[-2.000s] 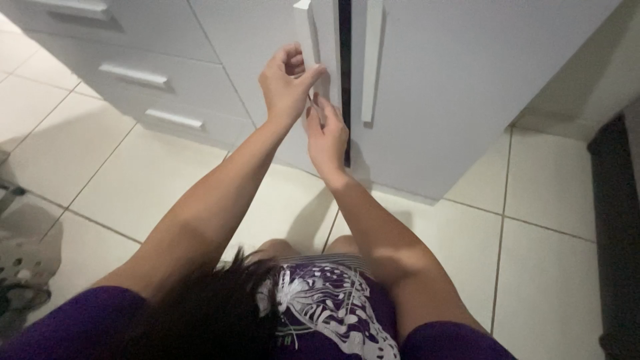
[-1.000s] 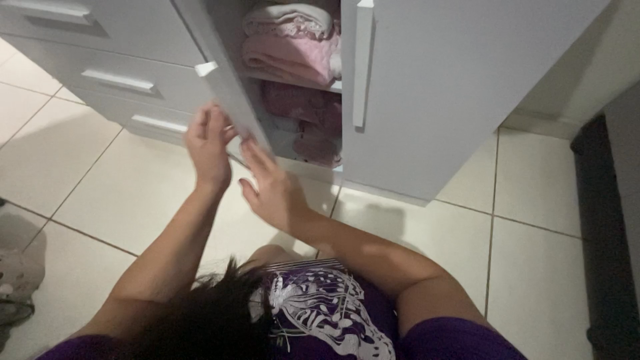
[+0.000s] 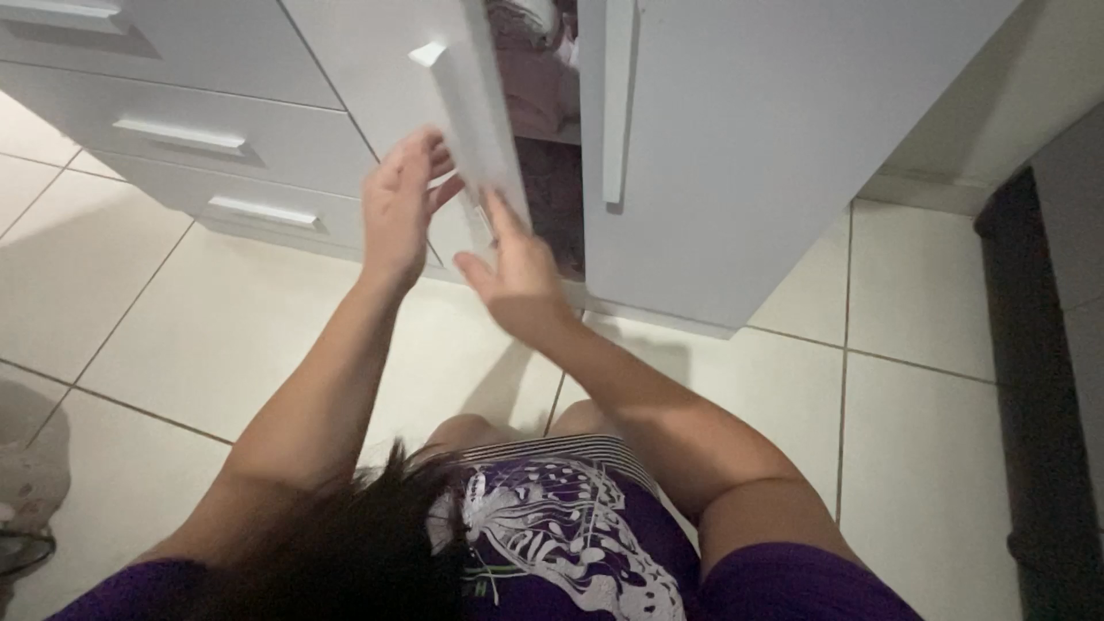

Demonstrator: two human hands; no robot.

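Note:
A white cabinet door [image 3: 483, 112] stands partly ajar, tilted out from the cabinet front. My left hand [image 3: 404, 203] is beside the lower end of its long handle [image 3: 444, 95], fingers curled and apart; whether they touch the handle cannot be told. My right hand [image 3: 517, 267] is at the door's lower part, blurred, its fingers pointing up along the panel and its thumb spread. Through the narrow gap, folded pink clothes [image 3: 528, 86] show on a shelf [image 3: 552, 129], with darker cloth [image 3: 552, 198] below.
Right of the gap is a closed door [image 3: 733, 129] with a long vertical handle [image 3: 618, 112]. Drawers [image 3: 276, 164] with white handles are on the left. Pale floor tiles [image 3: 742, 388] lie below. A dark upright object [image 3: 1026, 345] is at the right, a patterned item [image 3: 30, 466] at the left edge.
The door was almost shut two seconds ago, stood wider one second ago with pink folded clothes in view, and now leaves a narrower gap. Both hands moved left with it, then back right.

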